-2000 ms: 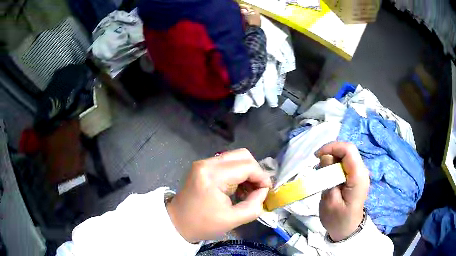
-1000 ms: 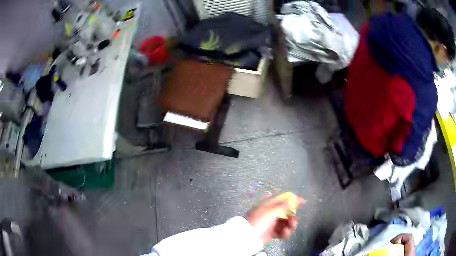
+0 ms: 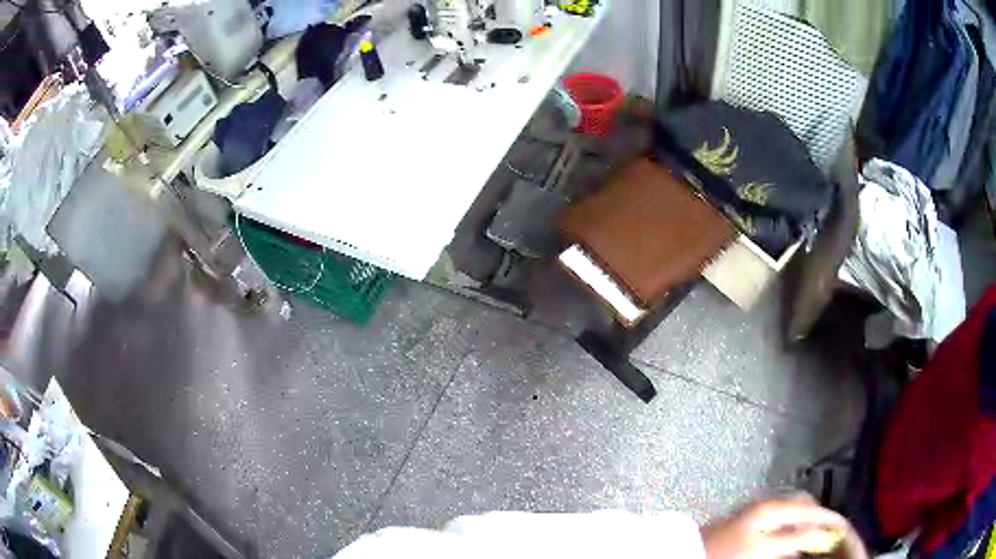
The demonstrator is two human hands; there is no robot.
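My left hand is at the bottom edge, right of centre, cut off by the edge and blurred. Its white sleeve comes in from the left. A small bit of yellow tape shows at its curled fingers. The rest of the tape is hidden or out of the picture. My right hand is out of the picture.
A white sewing table stands above a green crate. A brown-topped stool is beside a dark embroidered cloth. A red basket is behind. A person in red and navy is at the right edge.
The view has swung left, towards the sewing table. My hands, first together on the yellow and white strip, moved apart. My right hand and the blue garment heap have left the picture.
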